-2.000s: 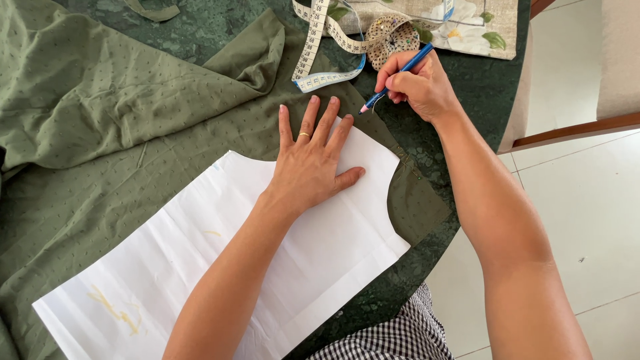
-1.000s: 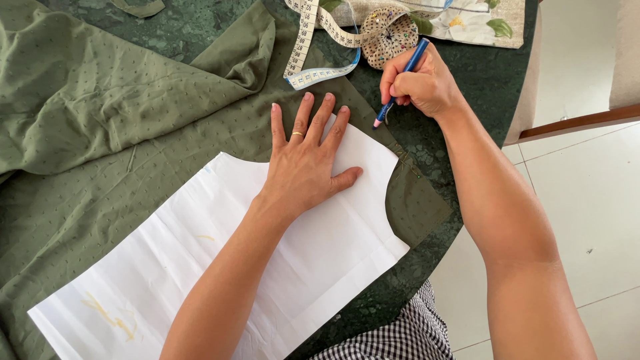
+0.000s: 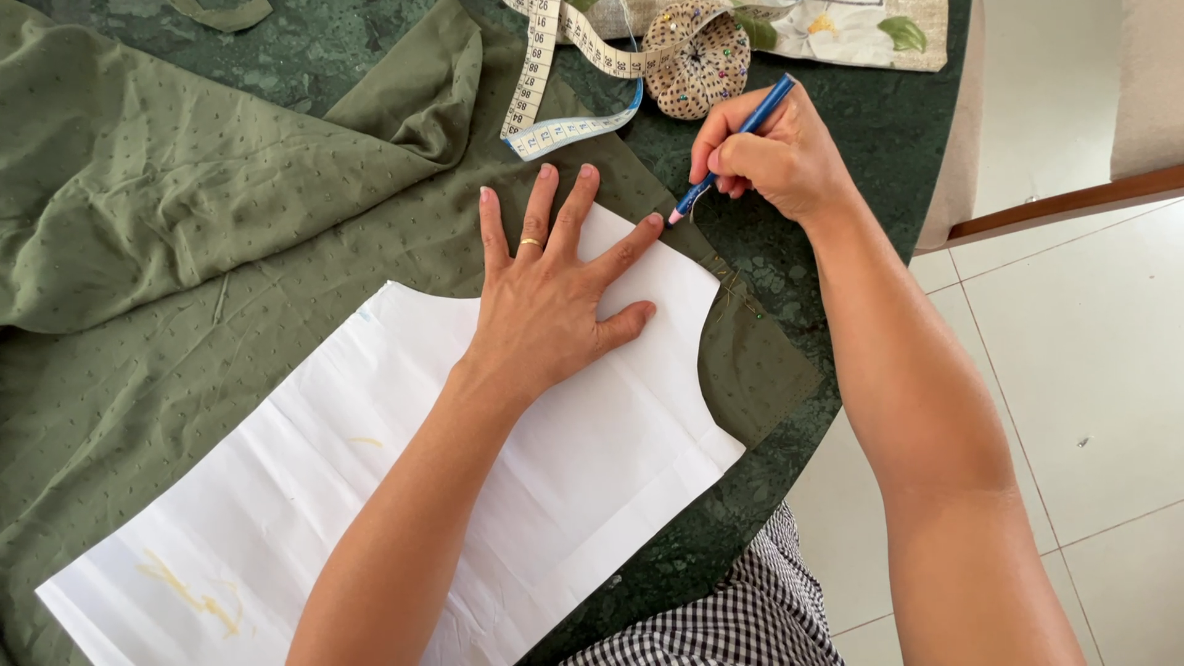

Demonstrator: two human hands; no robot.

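Note:
A white paper sewing pattern lies on green dotted fabric. My left hand is pressed flat on the pattern near its upper edge, fingers spread, with a ring on one finger; it holds nothing. In my right hand is a blue marking pencil, its pink tip down at the pattern's upper right edge, close beside my left index fingertip. Several pins stick in the fabric by the curved edge of the pattern. Whether the tip touches the fabric I cannot tell.
Beyond my hands lie a measuring tape and a round spotted pincushion. Floral cloth is at the far edge of the dark green marble table. A fabric scrap lies top left. A chair's wooden rail is at right.
My left index finger has spread away from the others toward the pencil. The pencil tip has moved from the fabric's edge down to beside that fingertip. The pattern lies as before.

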